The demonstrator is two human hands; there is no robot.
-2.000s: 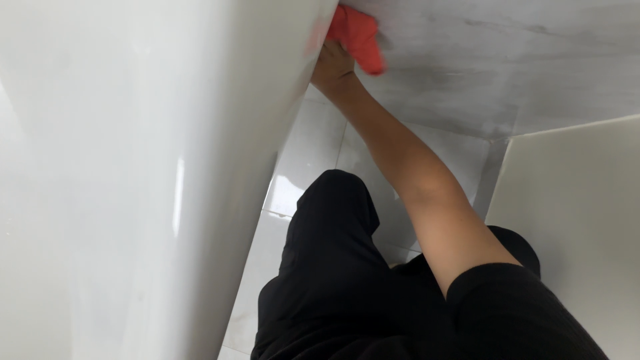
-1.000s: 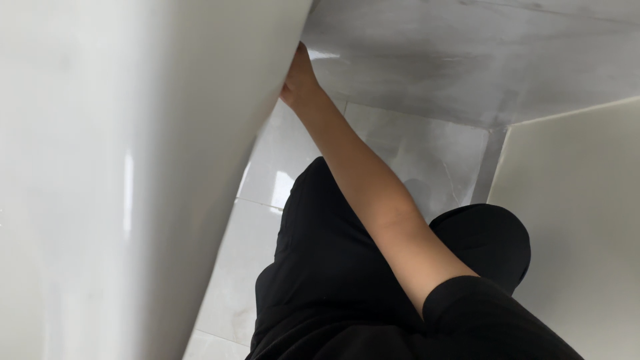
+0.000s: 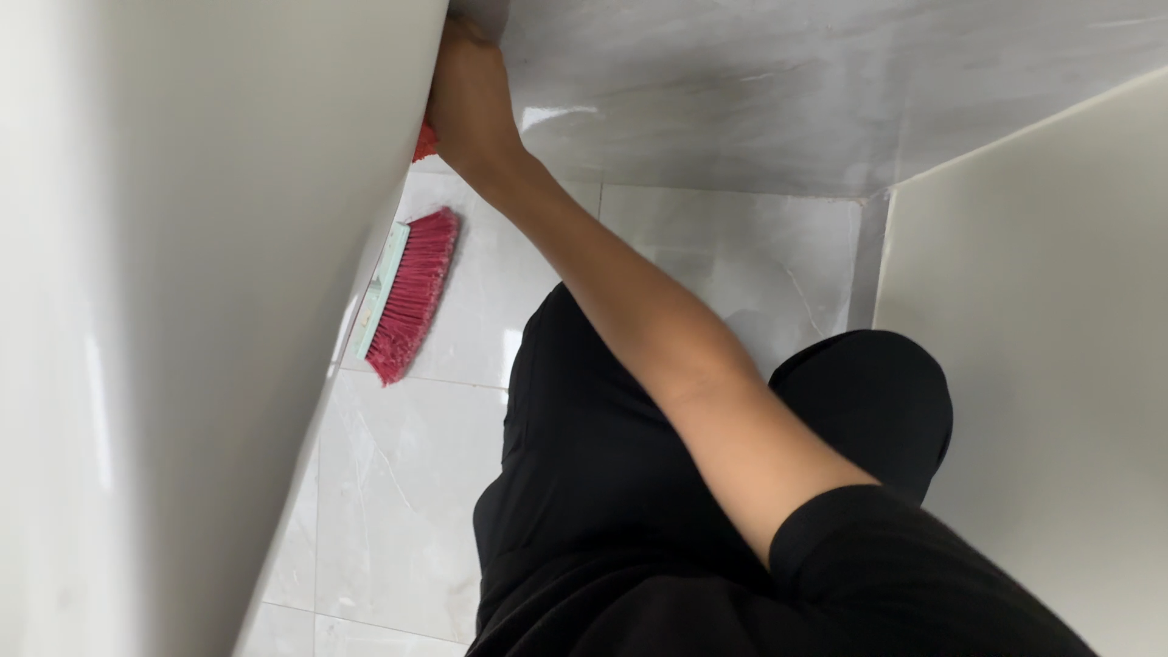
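Note:
My right hand (image 3: 473, 96) reaches up between the edge of a smooth white fixture (image 3: 246, 210) and the grey marbled wall (image 3: 693, 82). A small part of a red cloth (image 3: 425, 142) shows under the hand, against the fixture's edge. The fingers are mostly hidden behind that edge. Below the hand, a broom head (image 3: 411, 292) with dark red bristles and a pale green base lies on the floor, partly covered by the fixture. My left hand is out of sight.
Grey marbled floor tiles (image 3: 401, 493) run below the fixture. An off-white panel (image 3: 1031, 365) stands on the right and meets the grey wall at a corner. My bent knees, in black trousers (image 3: 593, 456), are between the fixture and this panel.
The broom head has come into view beside the fixture. Two seconds ago the red cloth showed openly at my right hand; a second ago it was hidden, and now a small part shows.

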